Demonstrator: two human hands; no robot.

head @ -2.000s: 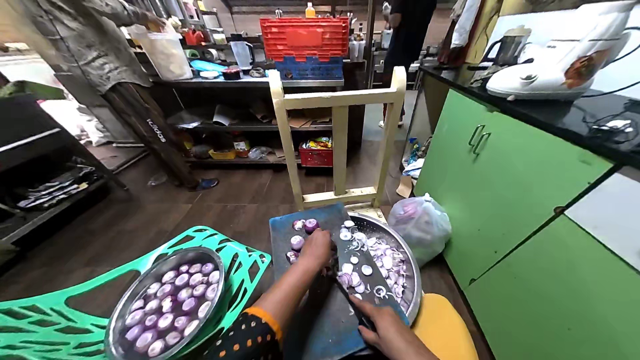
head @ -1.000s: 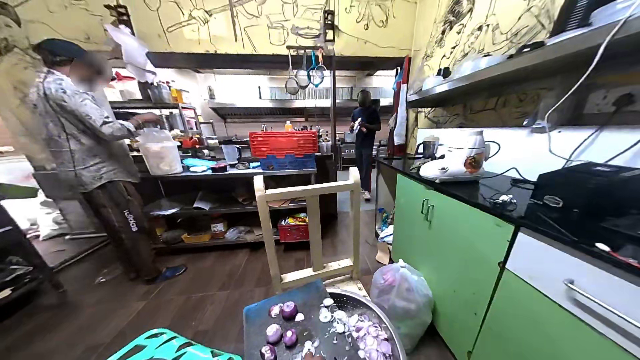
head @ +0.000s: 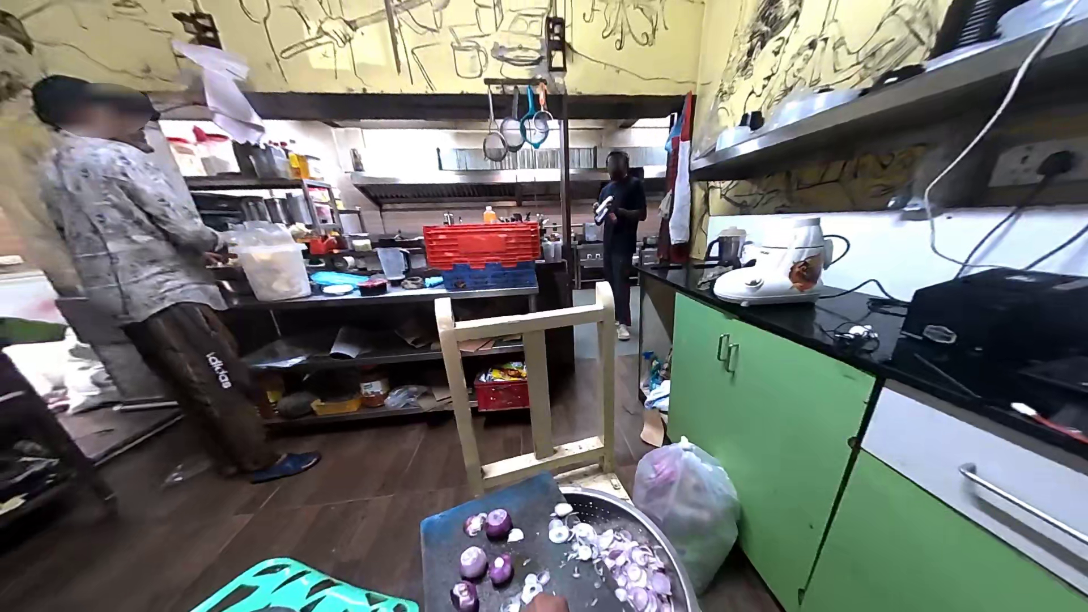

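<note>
At the bottom edge, a sliver of what looks like my left hand (head: 546, 603) shows over the dark blue cutting board (head: 450, 557); its fingers are hidden below the frame. My right hand is out of view. Several peeled purple onions (head: 473, 562) sit on the left and middle of the board. Onion slices (head: 631, 565) lie in the perforated metal colander (head: 671, 544), which is partly beneath the board's right side. Some slices and small bits rest on the board near the colander.
A cream wooden chair (head: 537, 340) stands beyond the board, a filled plastic bag (head: 687, 510) right of the colander. A green plastic piece of furniture (head: 293, 586) is at lower left, green cabinets (head: 765, 408) at right. One person (head: 127, 221) stands left, another (head: 623, 221) farther back.
The view has tilted up strongly. Two seconds ago both hands showed over the board, the right on a knife; now only a sliver of one hand shows. The bowl of onions has left view.
</note>
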